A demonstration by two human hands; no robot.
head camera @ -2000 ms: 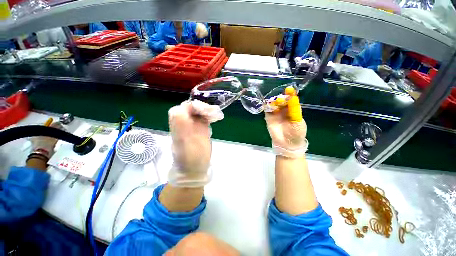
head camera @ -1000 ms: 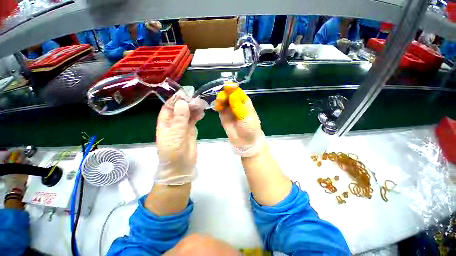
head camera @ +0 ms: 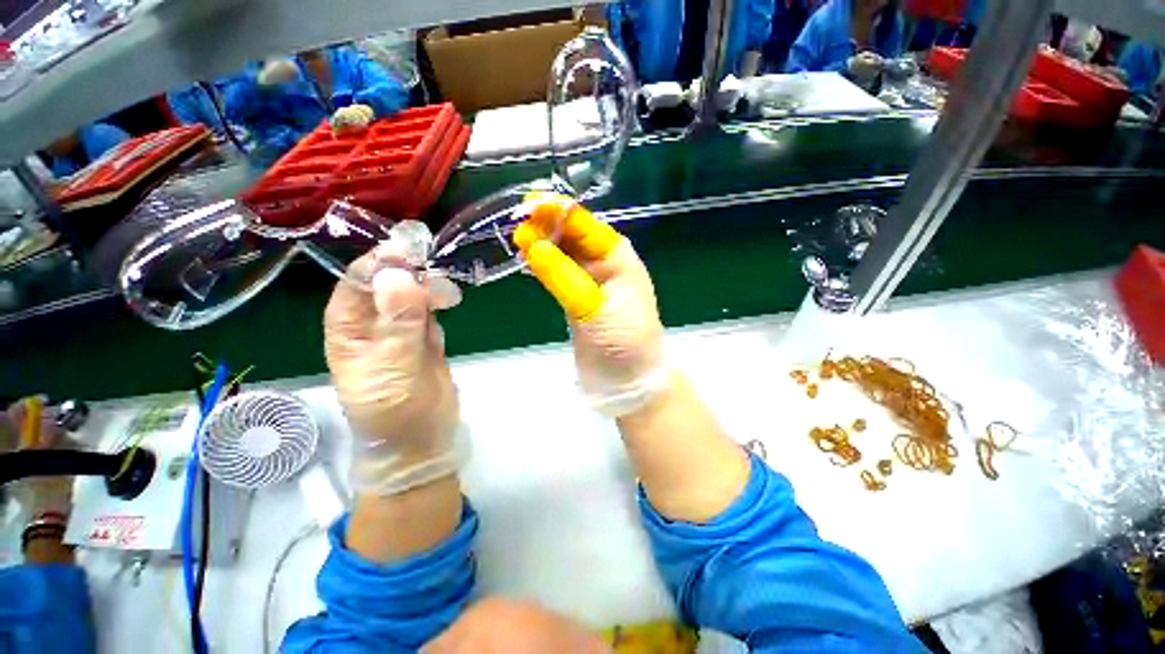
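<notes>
A clear plastic part [head camera: 217,311] with shiny edges is held up above the green belt, its joined loops reaching left and up to the right. My left hand [head camera: 394,345], in a thin whitish glove, grips it near its middle. My right hand [head camera: 594,288], with yellow finger cots on its fingertips, holds it just to the right. The fingers hide parts of its edge.
Green conveyor belt [head camera: 728,250] behind the hands; red trays [head camera: 364,160] beyond it. White fan [head camera: 258,440], cables and a control box [head camera: 115,511] at left. Rubber bands [head camera: 901,399], a metal post [head camera: 952,160] and crinkled clear plastic [head camera: 1105,422] at right. Another person's arm [head camera: 45,600] at far left.
The held part has moved left in view and now spreads wider, one loop rising on the right. Both my hands have moved left. The bench items have also shifted left in view.
</notes>
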